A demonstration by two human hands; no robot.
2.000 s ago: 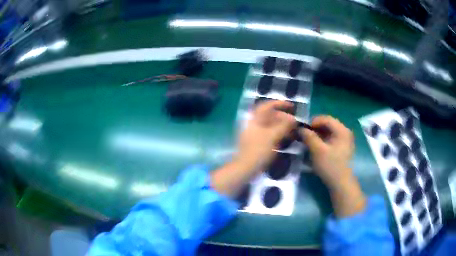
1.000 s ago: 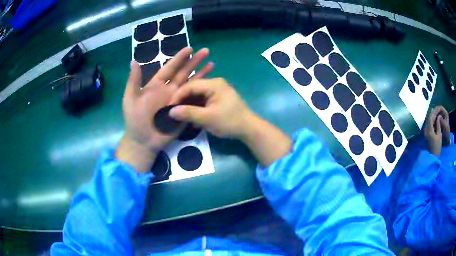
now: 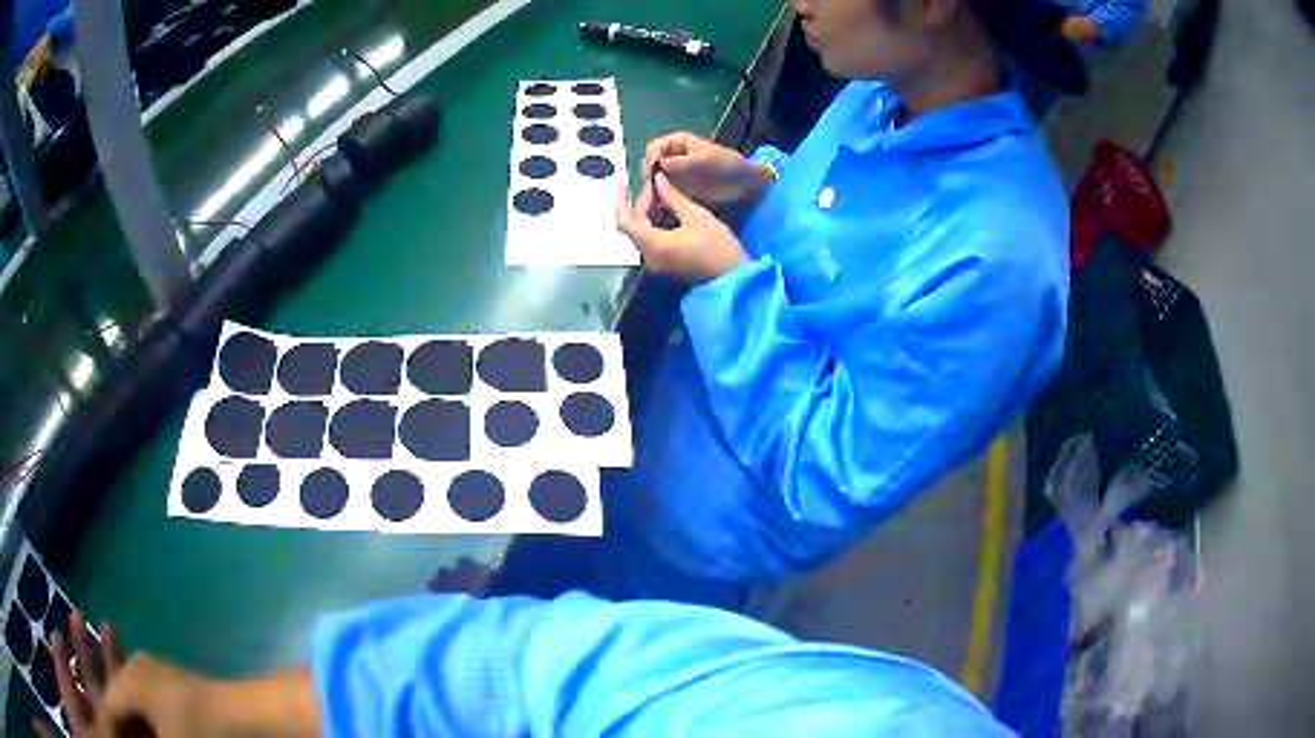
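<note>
My right hand is at the lower left edge, cut off at the bottom; what its fingers hold is hidden. My left hand shows only as spread fingers just beyond it; its palm is out of view. A white backing sheet with black pads lies beside these fingers, mostly cut off by the left edge. White backing sheets with rows of round and D-shaped black pads lie side by side, partly overlapping, on the green bench.
A long row of thick black round units with thin leads runs along the back left. A neighbour in a blue smock sits at right, hands by a small pad sheet. A dark pen-like tool lies beyond. Clear plastic hangs lower right.
The view has swung right, bringing the neighbour into full view. My hands now show at the lower left edge instead of the middle, with the palm and held pad no longer visible.
</note>
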